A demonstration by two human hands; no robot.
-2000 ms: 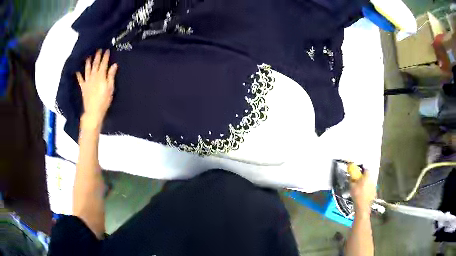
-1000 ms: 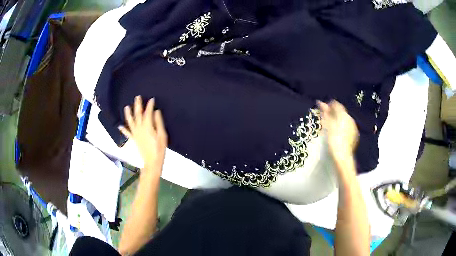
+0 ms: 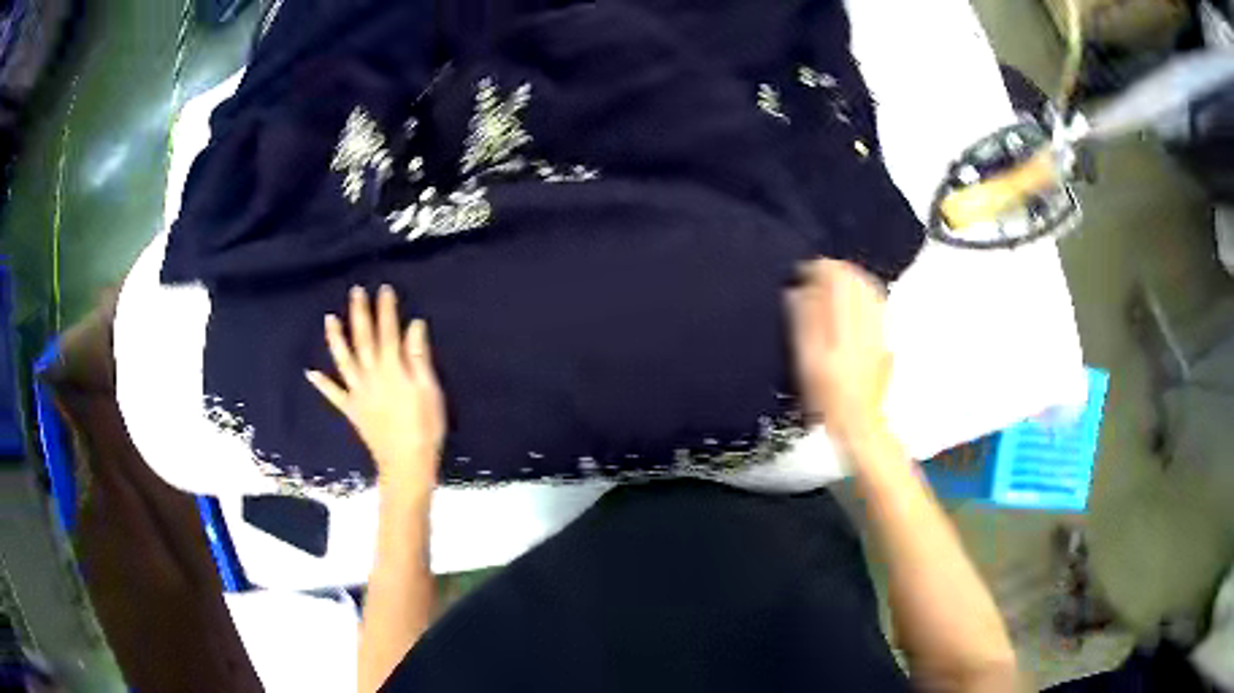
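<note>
A dark embroidered garment (image 3: 609,298) lies over the white padded board (image 3: 995,318), its pale scalloped hem (image 3: 582,470) along the near edge. Pale flower embroidery (image 3: 494,129) shows on its upper part. My left hand (image 3: 386,386) lies flat with fingers spread on the left part of the garment. My right hand (image 3: 842,345) is blurred at the garment's right side, near the hem; whether it pinches cloth I cannot tell. The steam iron (image 3: 1006,190) with a yellow-tan handle sits at the board's right edge, untouched.
A hose (image 3: 1164,92) runs from the iron to the upper right. A blue plastic basket (image 3: 1049,454) is below right. Brown cloth (image 3: 149,528) on a blue frame and a white sheet (image 3: 291,636) are at left. A dark patch (image 3: 286,523) shows on white at lower left.
My right hand has let go of the iron and moved onto the garment. The near hem, curved up at the right before, now runs lower and straighter. The view has shifted.
</note>
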